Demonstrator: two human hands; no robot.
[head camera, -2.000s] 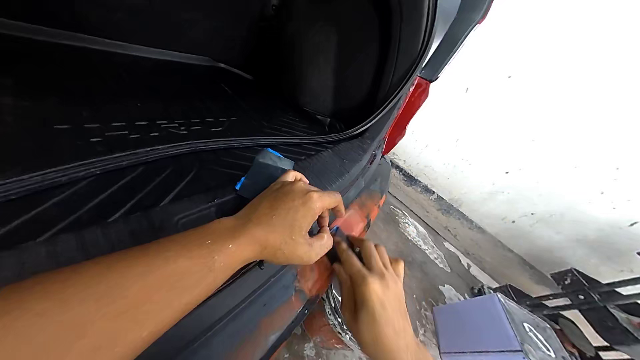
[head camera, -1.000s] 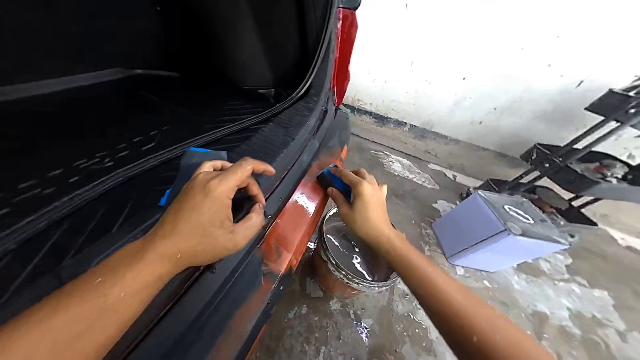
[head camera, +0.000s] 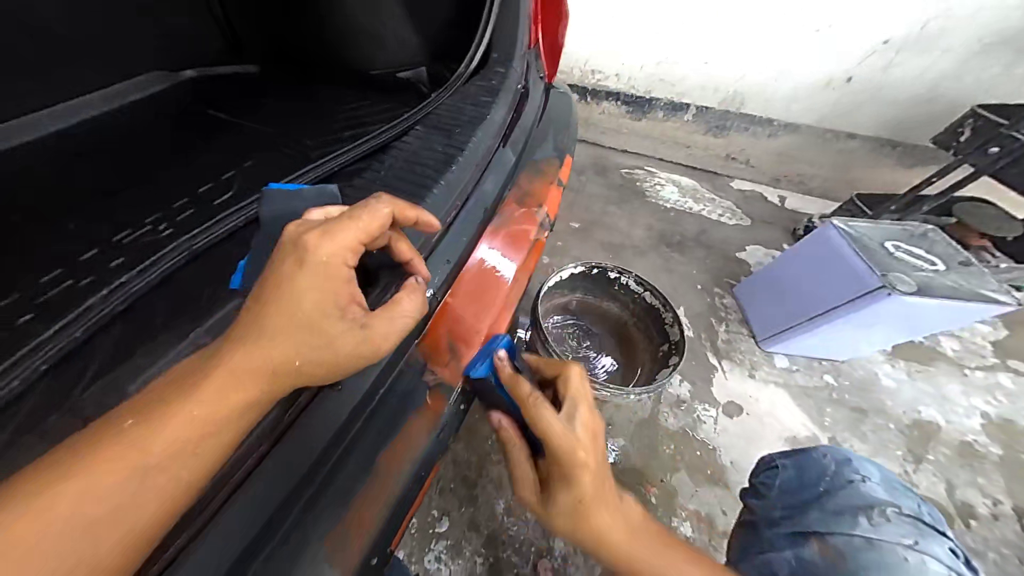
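My right hand (head camera: 560, 440) grips a blue sanding block (head camera: 500, 376) with dark material around it, against the outer edge of the car's rear bumper (head camera: 480, 296). Wet orange-red patches show through the bumper's dark surface there. Over the boot sill hangs my left hand (head camera: 344, 280), its thumb and fingers curved apart with nothing seen between them. A dark grey sheet with blue edges (head camera: 276, 212) lies on the sill, partly hidden behind that hand. Below the bumper stands a round dark bucket (head camera: 608, 328) holding some water.
A lilac box (head camera: 816, 296) with a clear-looking top stands on the wet, stained concrete floor (head camera: 688, 448). Behind it is a black metal rack (head camera: 952, 176). A white wall (head camera: 760, 72) rises beyond the red tail light (head camera: 550, 36). A denim-covered knee (head camera: 848, 512) is at lower right.
Two seconds ago my hands were close together at the bumper; they are now apart. Since one second ago, my right hand has moved down along the bumper with the block. The view has shifted.
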